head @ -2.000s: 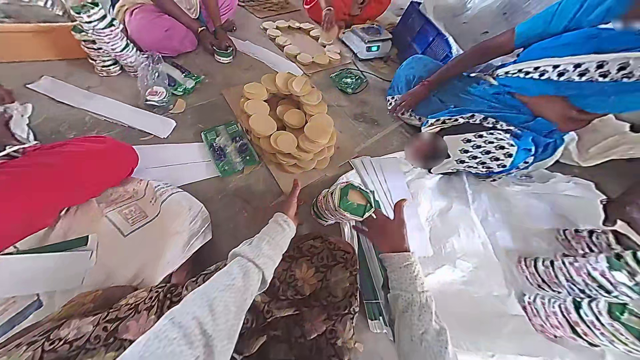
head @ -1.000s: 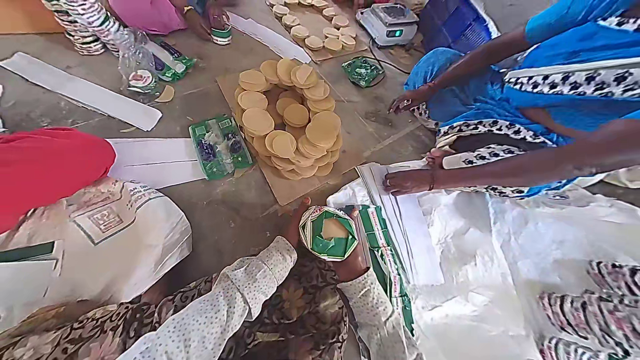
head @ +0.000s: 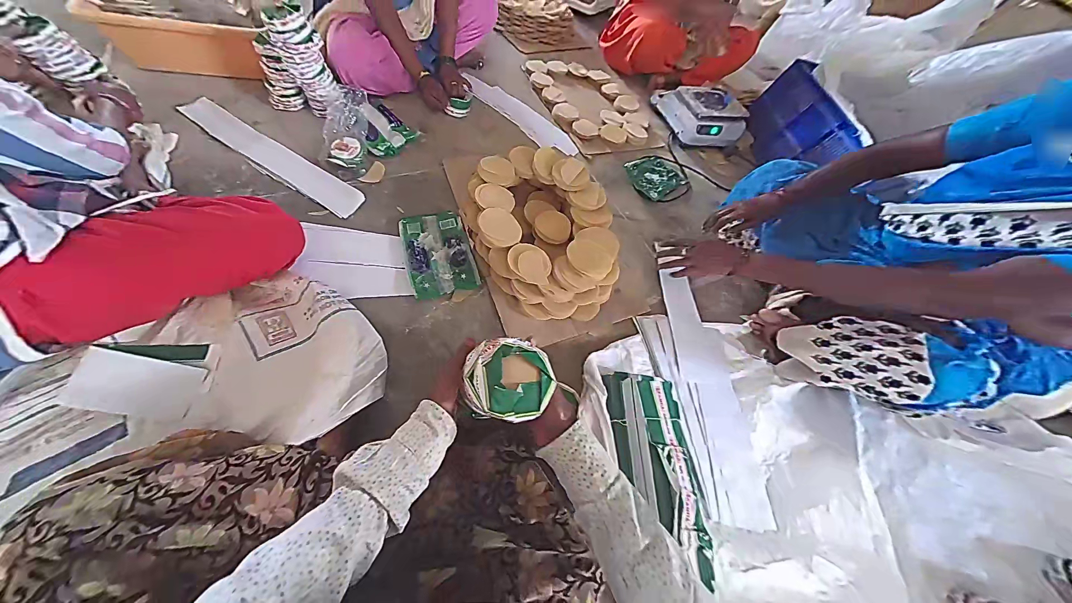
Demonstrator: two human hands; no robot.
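Observation:
A round bundle wrapped in green and white printed strips (head: 509,379), with a tan disc showing in its top, is held between my two hands. My left hand (head: 452,377) grips its left side and my right hand (head: 557,414) its lower right side; most fingers are hidden by the bundle. Beyond it, tan round discs (head: 500,228) lie in an overlapping ring on a cardboard sheet (head: 536,335). To the right of my right hand are green printed strips (head: 662,452) and long white paper strips (head: 729,435).
A co-worker's hands (head: 708,255) touch the white strips at right. A green packet (head: 440,254) lies left of the discs. Farther off are a digital scale (head: 702,117), a blue crate (head: 804,113), an orange tub (head: 180,46) and stacked bundles (head: 306,54). White sheeting (head: 871,477) covers the right floor.
Two seconds ago my hands were apart, with fingers spread around the bundle beside the strips; now both hold it. The co-worker's hand has moved from near their knee to the white strips.

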